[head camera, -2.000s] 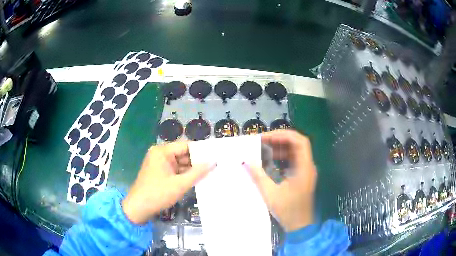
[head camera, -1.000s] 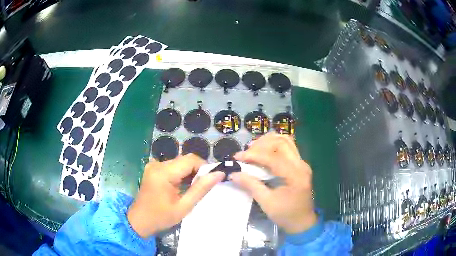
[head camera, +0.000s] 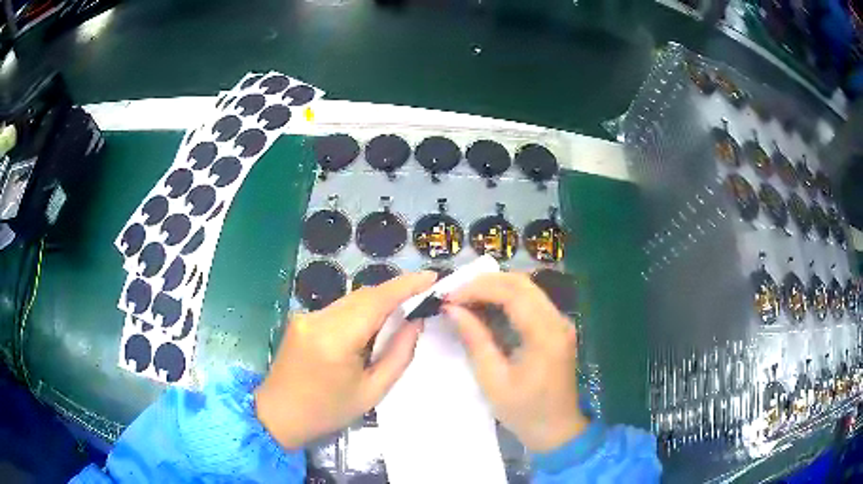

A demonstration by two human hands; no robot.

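Note:
My left hand (head camera: 345,354) and my right hand (head camera: 520,354) hold a white release liner (head camera: 440,406) between them, above the near part of the clear blister tray (head camera: 426,189). The liner's top is folded over, and a black adhesive disc (head camera: 428,305) shows partly between my fingertips. Behind my hands, the tray's far row holds black covered modules (head camera: 437,154). The second row has two plain black ones at left and three round circuit modules (head camera: 438,236) with gold patches. My hands and the liner hide much of the nearer rows.
Overlapping sticker sheets (head camera: 189,203) with black discs lie left of the tray. Stacked blister trays (head camera: 700,312) with modules stand at right. A black bench device (head camera: 57,170) sits at far left. A white strip (head camera: 426,118) with yellow marker tape (head camera: 309,114) crosses the green mat.
The flat liner top has been bent over, and a black disc now shows at the fold. My fingers have shifted around it, and the liner's folded corner now points up to the right.

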